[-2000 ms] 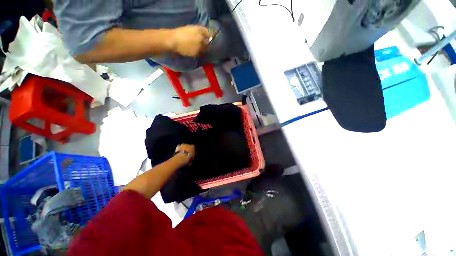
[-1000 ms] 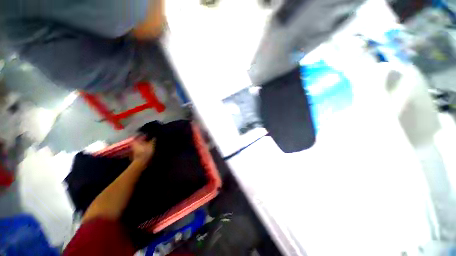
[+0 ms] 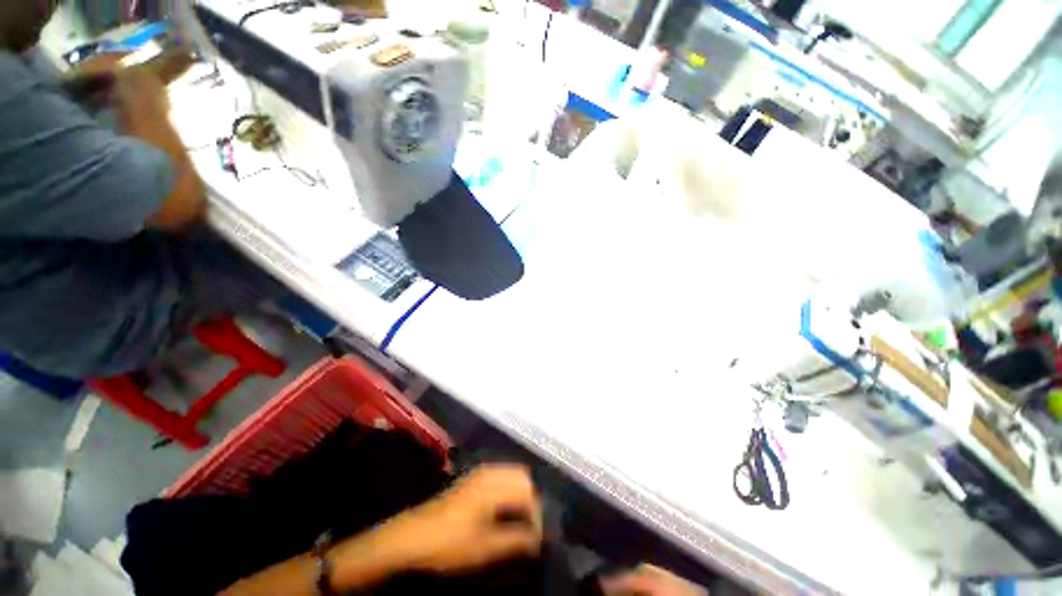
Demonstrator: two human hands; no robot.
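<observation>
My left hand is blurred at the bottom centre, with its fingers curled. Black cloth lies close below it, but blur hides whether the fingers grip any. My right hand shows only in part at the bottom edge; its grip cannot be seen. Black fabric pieces are bunched in and over the red-pink basket, left of my left hand. Black-handled scissors lie on the white table, left of the near sewing machine's needle area.
The near sewing machine stands at right, with cardboard strips on top. Another machine stands at upper left, with a black flat piece at its end. A person in grey sits at left by a red stool. The table edge runs diagonally.
The view has swung right, bringing the near machine and scissors into sight. My left hand has moved from inside the basket to its right side. My right hand has appeared at the bottom edge.
</observation>
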